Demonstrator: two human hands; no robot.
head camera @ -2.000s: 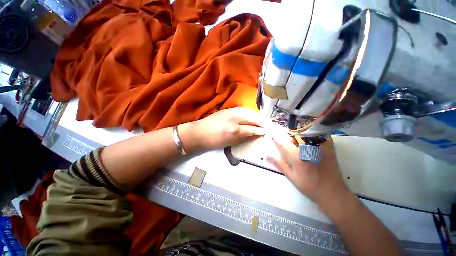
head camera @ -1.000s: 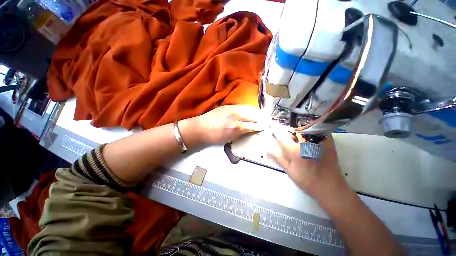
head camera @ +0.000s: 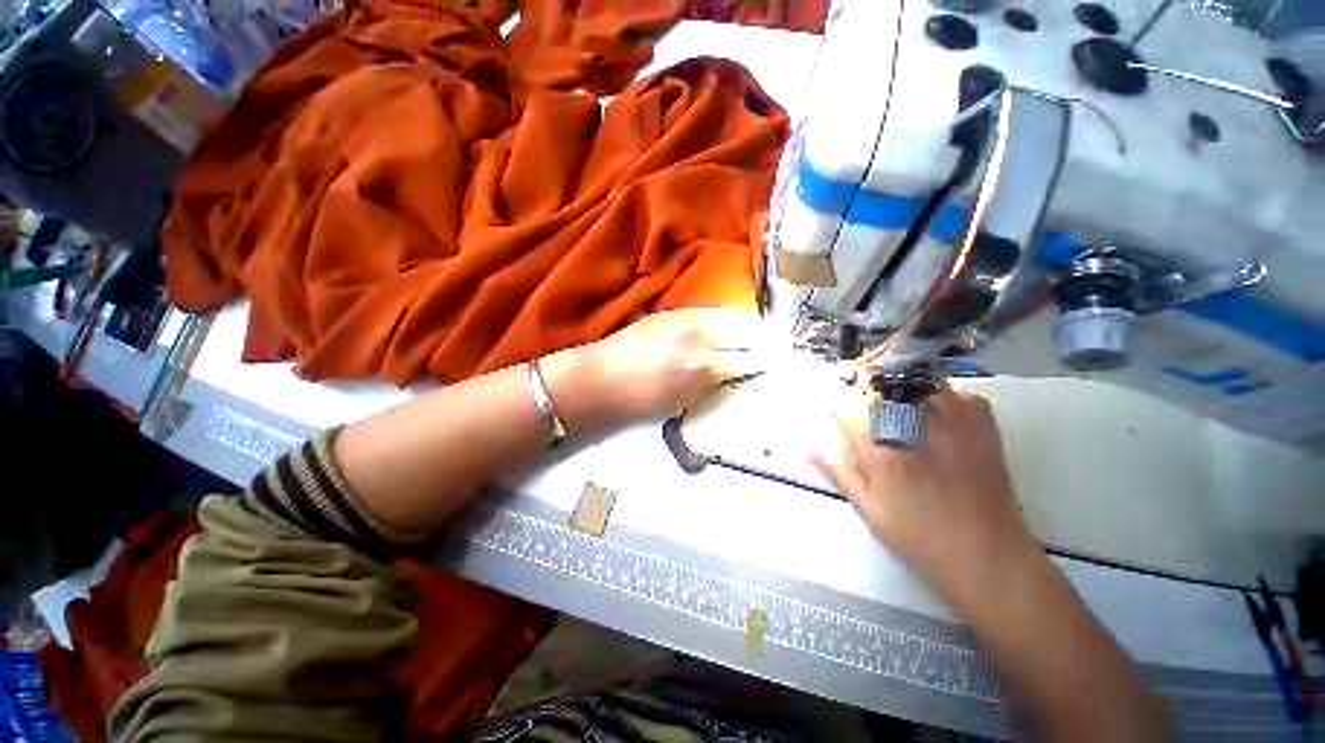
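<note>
A rust-orange garment piece lies in folds on the white table, left of the sewing machine. My left hand is at the cloth's near edge, its fingertips in the bright glow beside the needle area. My right hand is just right of the needle area, its fingers partly behind the grey ribbed knob. Glare washes out the fingertips of both hands, so what they pinch or press cannot be made out. The presser foot and needle are small and blurred.
A printed ruler strip with tape bits runs along the table's near edge. Thin dark tools lie at the right edge. Another machine stands at the upper left. More orange cloth hangs by the lap.
The view has shifted slightly, showing more of the machine's top. My right hand's fingers are a little more apart from my left hand's. The cloth keeps nearly the same folds.
</note>
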